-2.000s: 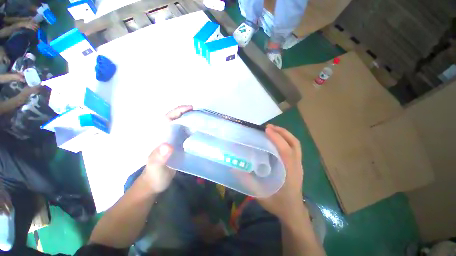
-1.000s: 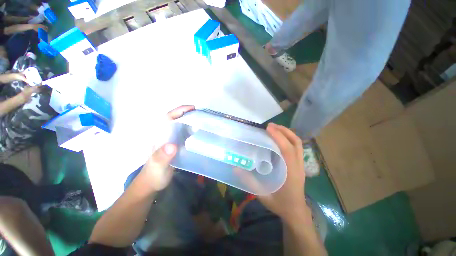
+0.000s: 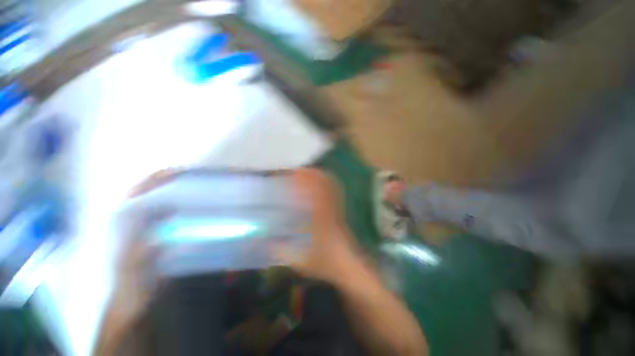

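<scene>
The frame is strongly blurred. A pale, translucent appliance unit (image 3: 223, 208) is held level over my lap, at the near edge of the white table. A bright pale-green streak crosses its middle. My left hand (image 3: 143, 233) grips its left end and my right hand (image 3: 317, 226) grips its right end. A thin dark line shows along the far upper edge. The inner parts cannot be made out.
The white-topped table (image 3: 278, 122) lies ahead and left, with blue-and-white boxes (image 3: 219, 59) and a dark-blue object (image 3: 49, 139). Brown cardboard (image 3: 425, 132) lies right on green floor (image 3: 459, 299). A person's leg (image 3: 501, 219) and shoe (image 3: 393, 208) are at right.
The view has swung right and blurred, so the table and boxes sit further left. The unit looks more level, and its open inside no longer shows clearly. The person's leg is now further right.
</scene>
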